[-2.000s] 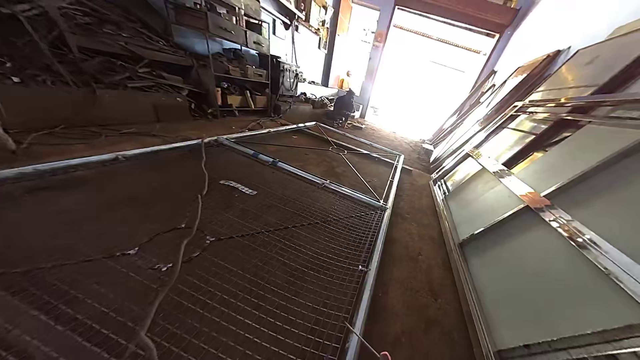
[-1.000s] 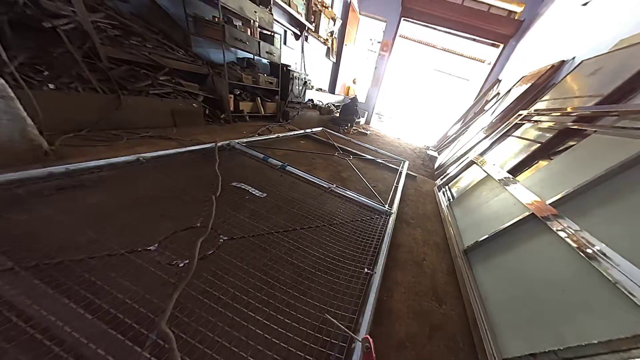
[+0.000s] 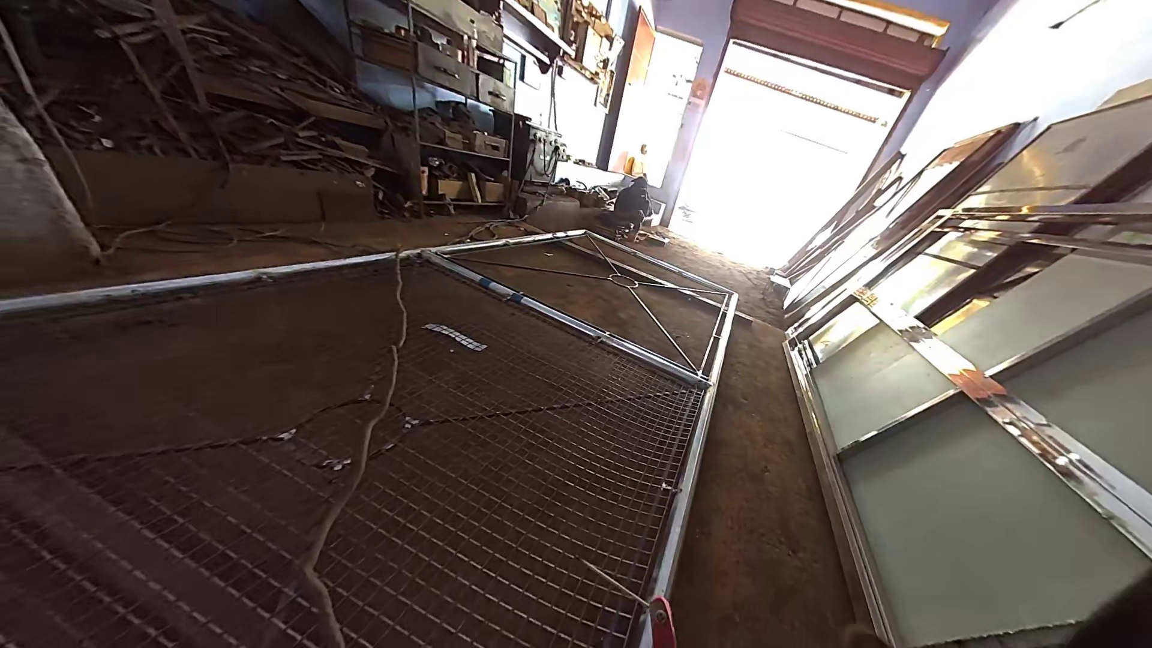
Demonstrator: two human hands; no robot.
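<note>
A red-jawed tool [image 3: 661, 621], apparently a welding electrode holder, enters at the bottom edge of the head view. A thin rod [image 3: 612, 579] extends from it up and left, over the mesh beside the right bar. What holds the tool is out of frame. Neither my left hand nor my right hand can be made out. The large metal frame [image 3: 688, 486] lies low across the floor, with wire mesh [image 3: 540, 477] over its near part and thin rods meeting at a small ring [image 3: 623, 281] in its far part. A cable [image 3: 360, 459] runs lengthwise over the mesh.
Framed panels [image 3: 936, 513] lean along the right wall, beyond a strip of dirt floor [image 3: 765, 486]. Scrap metal [image 3: 261, 117] is heaped at the upper left, near shelves with drawers [image 3: 445, 70]. A person [image 3: 633, 202] is low down near the bright doorway [image 3: 774, 144].
More of the red tool shows at the bottom edge than two seconds ago. Its rod sits slightly farther left and higher in the view. The metal frame appears unchanged.
</note>
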